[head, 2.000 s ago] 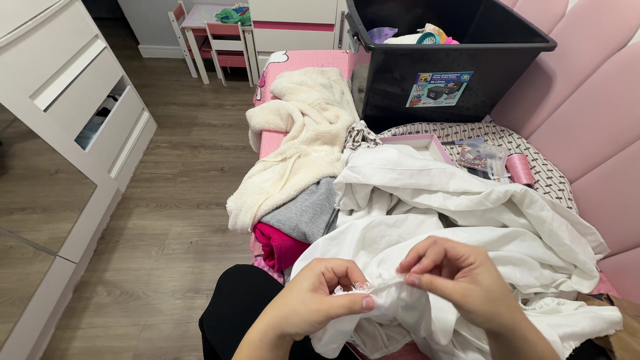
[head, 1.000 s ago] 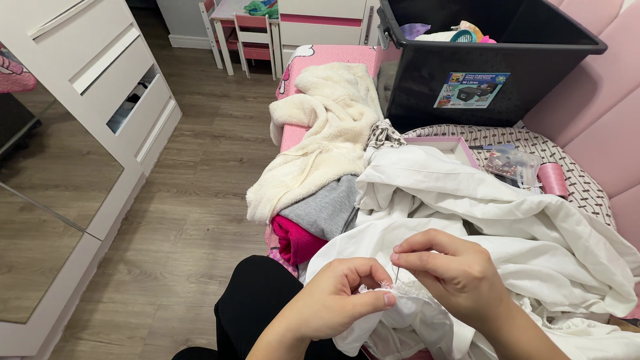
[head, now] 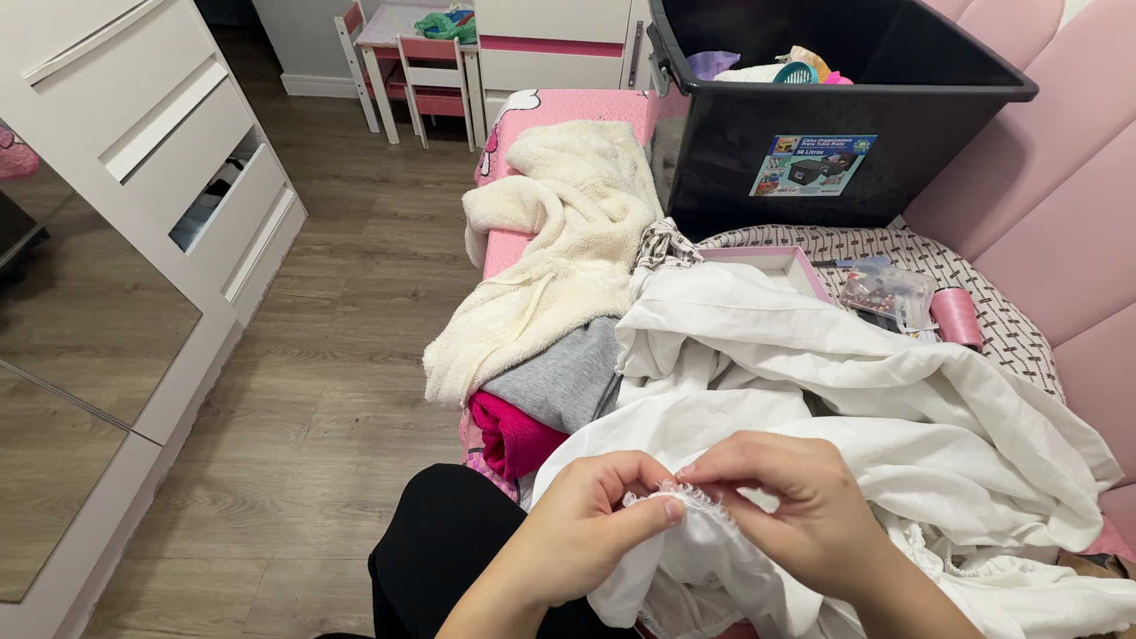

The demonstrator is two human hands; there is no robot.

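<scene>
A large white cloth (head: 799,355) with gathered edges lies bunched over my lap and the bed. My left hand (head: 599,510) pinches its frayed edge between thumb and forefinger. Close beside it, my right hand (head: 781,506) has its thumb and forefinger on the same frayed edge, the fingertips of both hands nearly touching. Whether a needle is between the fingers cannot be seen now. A spool of pink thread (head: 957,318) lies beyond the cloth at the right, beside a clear plastic box (head: 887,291) of small items.
A black storage bin (head: 834,142) holding assorted things stands at the back of the bed. A cream fleece garment (head: 568,240), grey fabric (head: 564,373) and magenta fabric (head: 510,435) lie at the left edge. A shallow pink-edged box (head: 772,266) sits behind the cloth. White drawers (head: 186,151) stand at left.
One second ago a thin needle showed upright at my right fingertips; it is not visible now. My right hand has come down to the frayed edge, close against my left.
</scene>
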